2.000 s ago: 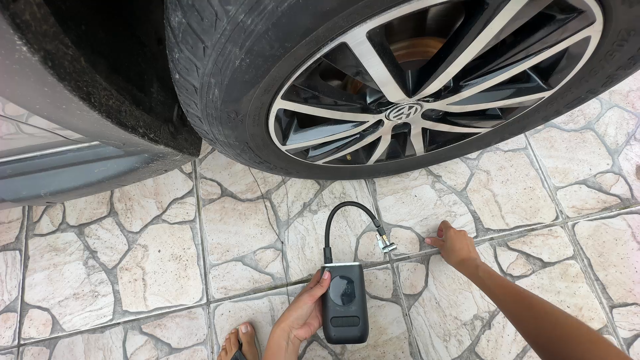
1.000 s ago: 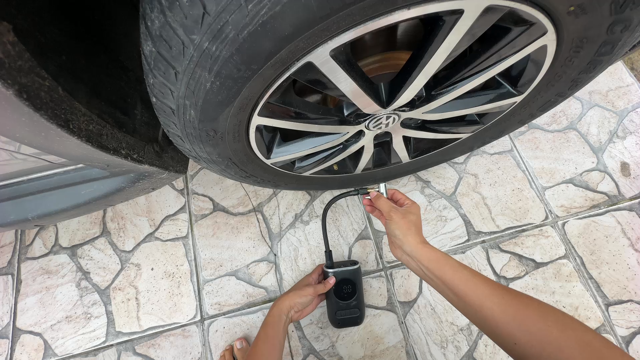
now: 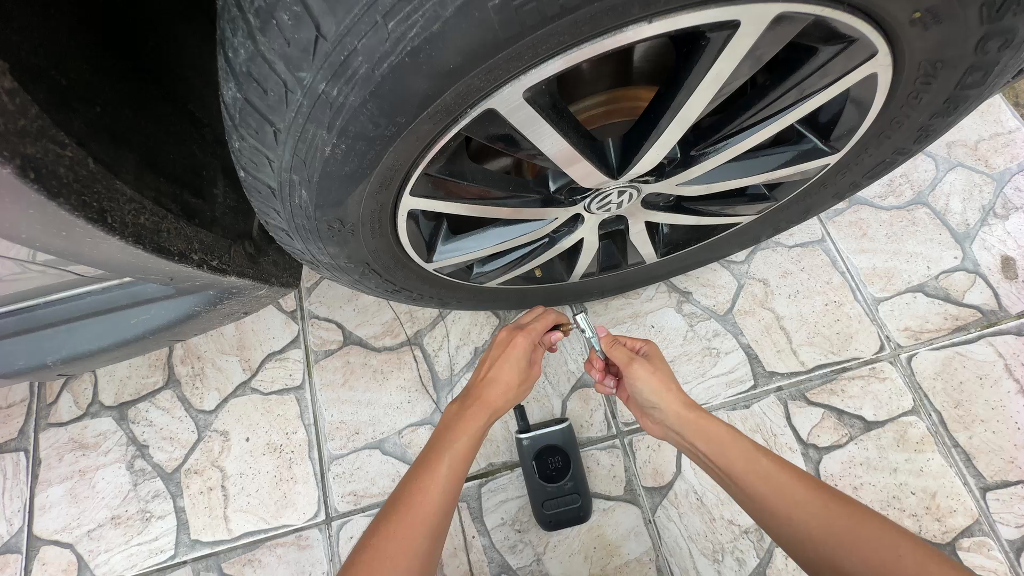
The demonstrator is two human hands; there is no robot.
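A black portable tyre inflator [image 3: 554, 480] lies on the tiled floor with its round display lit; most of its hose is hidden behind my left hand and forearm. My left hand [image 3: 516, 352] pinches the brass fitting [image 3: 565, 328] at the hose end. With its thumb and fingers my right hand [image 3: 636, 376] holds the silver metal clip-on air chuck [image 3: 589, 332], which meets the brass fitting. Both hands are just below the car tyre [image 3: 344, 160]. The alloy wheel [image 3: 592, 228] has a Volkswagen badge at its hub, and a small valve stem [image 3: 538, 272] shows near the lower rim.
The grey car body [image 3: 144, 312] and dark wheel arch [image 3: 120, 120] fill the left side. Stone-patterned floor tiles [image 3: 240, 448] with grey joints run under the wheel and the inflator. The tyre overhangs the area just beyond my hands.
My left hand has let go of the inflator, which it held a second ago, and has moved up to the hose end. My right hand, empty at first, took hold of the chuck.
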